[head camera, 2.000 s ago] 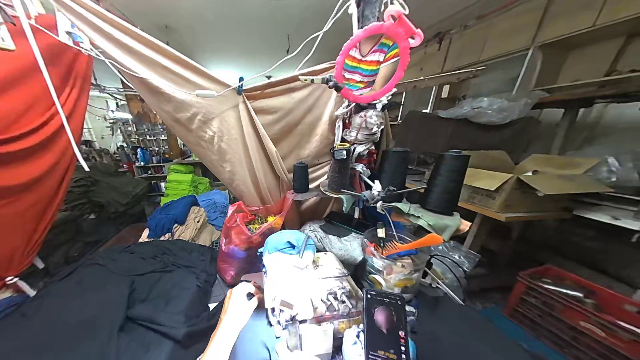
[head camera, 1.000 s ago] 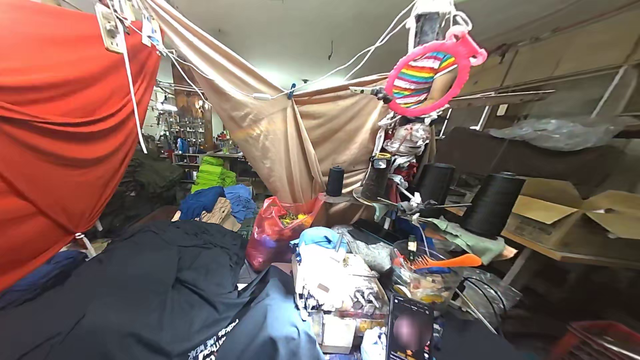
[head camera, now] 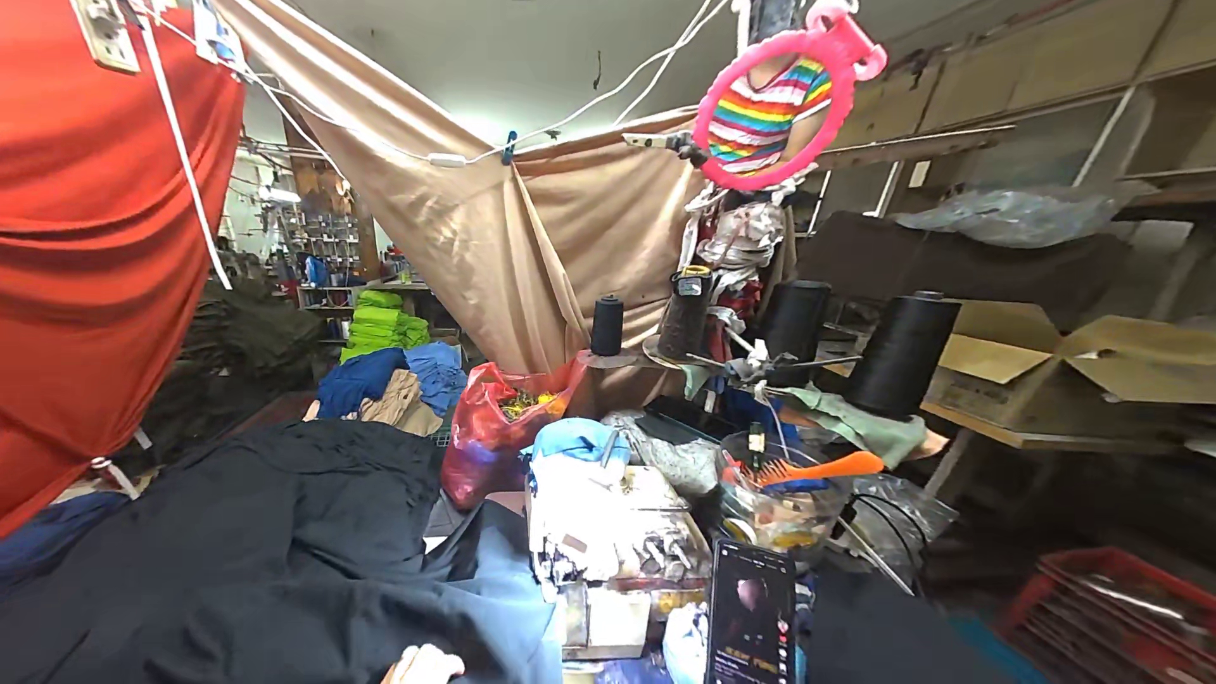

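At the bottom edge of the head view, part of one hand, seemingly my left hand (head camera: 425, 665), shows against dark cloth (head camera: 313, 570); its fingertips are cut off or hidden, so its grip cannot be told. My right hand is out of view. To the right of the visible hand stands a brightly lit sewing machine (head camera: 617, 541) with a light blue cloth (head camera: 579, 440) on top. A smartphone (head camera: 750, 613) with a lit screen leans upright at the machine's right side. Black thread cones (head camera: 902, 356) stand behind it.
A red plastic bag (head camera: 475, 437) stands behind the dark cloth. A clear tub (head camera: 779, 513) with an orange comb (head camera: 822, 468) is beside the machine. A pink-framed mirror (head camera: 703, 123) hangs above. An open cardboard box (head camera: 1007, 380) and a red crate (head camera: 1111, 617) are at right.
A hand and forearm lay left of the machine two seconds ago; one second ago no hand showed, and now part of a hand is at the bottom edge. The view has turned left.
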